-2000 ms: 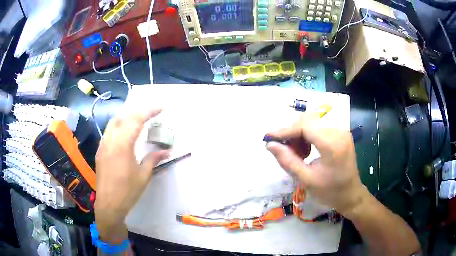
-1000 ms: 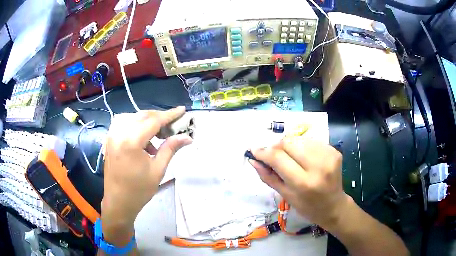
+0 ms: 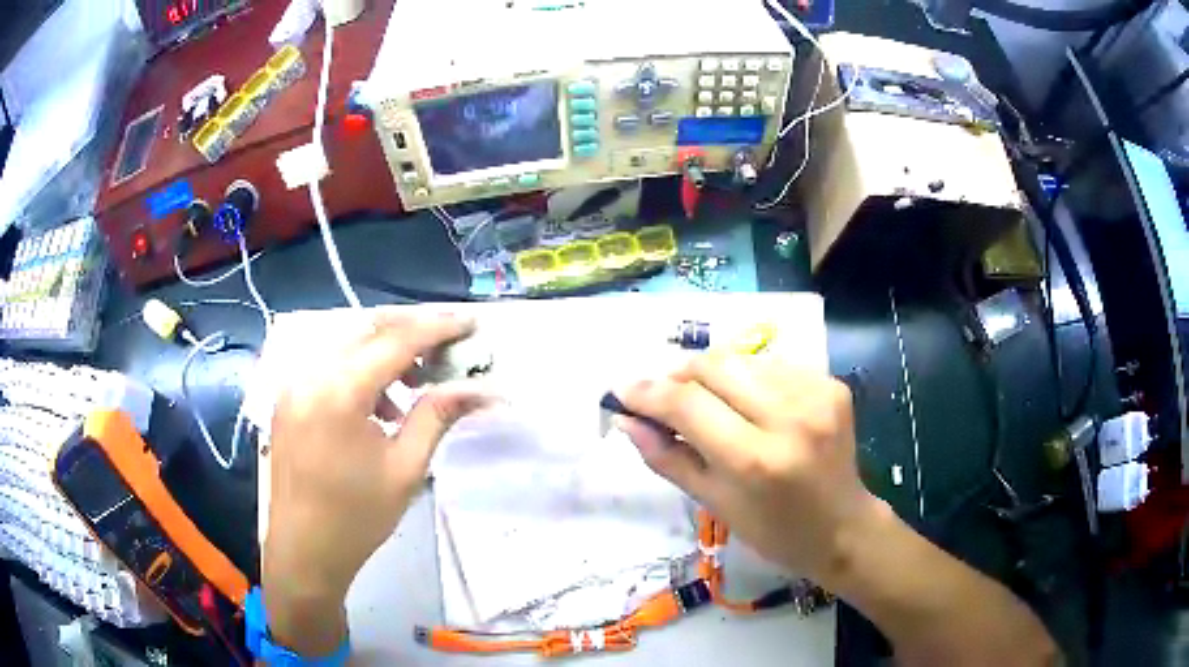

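Note:
My left hand [image 3: 359,450] is over the left part of the white mat [image 3: 782,521], holding a small whitish charger [image 3: 462,358] between thumb and fingers; the hand hides part of it. My right hand [image 3: 750,450] pinches a small black connector [image 3: 613,404], its dark tip pointing left toward the charger, with a gap between them. White paper or film [image 3: 561,521] lies on the mat below the hands. A bundled orange cable [image 3: 535,641] lies near the mat's front edge.
A cream bench meter [image 3: 613,117] and dark red power box [image 3: 261,143] stand behind. A multimeter [image 3: 150,521] lies beside white charger rows [image 3: 52,495] at left. A capacitor [image 3: 691,335], a yellow handle [image 3: 759,339] and yellow blocks [image 3: 593,258] lie beyond my right hand. A cardboard box [image 3: 900,163] stands back right.
My left hand's fingers have closed round the charger, which was visible between them two seconds ago. The whole view has shifted, and a dark thin stick near the left hand no longer shows.

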